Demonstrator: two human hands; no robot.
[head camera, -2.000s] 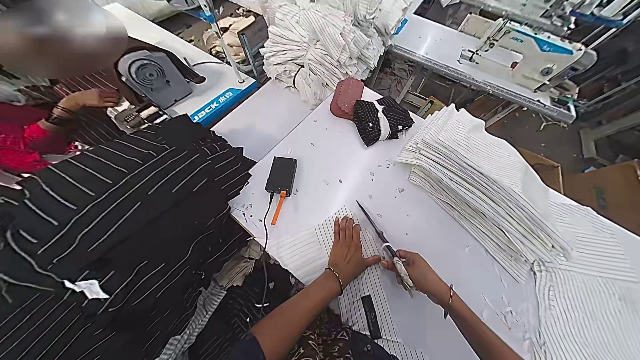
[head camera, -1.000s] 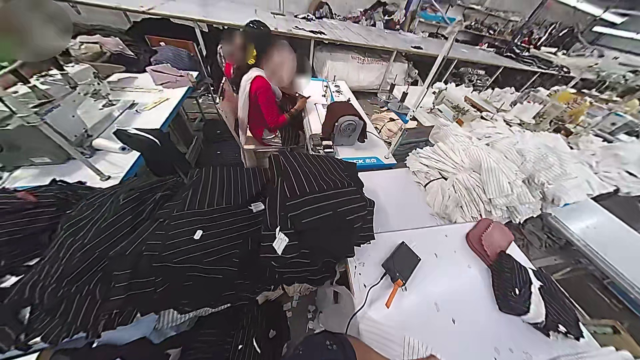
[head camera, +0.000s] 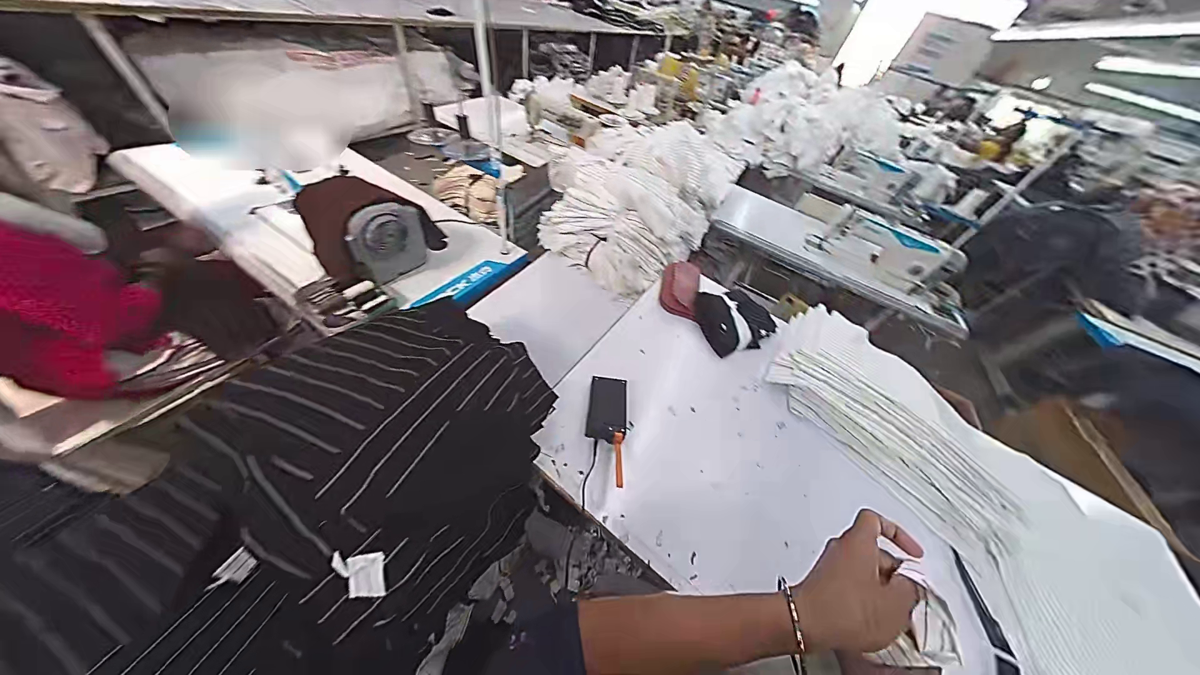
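My left hand (head camera: 858, 586), its wrist in a thin bracelet, reaches in from the bottom with bent fingers closed on a crumpled piece of white striped fabric (head camera: 933, 628). Just right of it, a dark scissor blade (head camera: 977, 600) lies on the white table, its lower end cut off by the frame. A strip of skin under the held fabric may be my right hand, mostly outside the view. Beyond them lies a long stack of white striped fabric pieces (head camera: 881, 412).
On the white table (head camera: 694, 506) are a black box (head camera: 607, 408) with an orange tab and cable, a reddish pouch (head camera: 679, 288) and a black-and-white bundle (head camera: 731, 321). Black striped fabric (head camera: 403, 403) is piled left. A co-worker in red sits beside a sewing machine (head camera: 384, 239).
My left hand lay flat on striped fabric two seconds ago and now grips fabric farther right. My right hand, then on the scissors, is no longer clearly visible. The view swung left and partly back.
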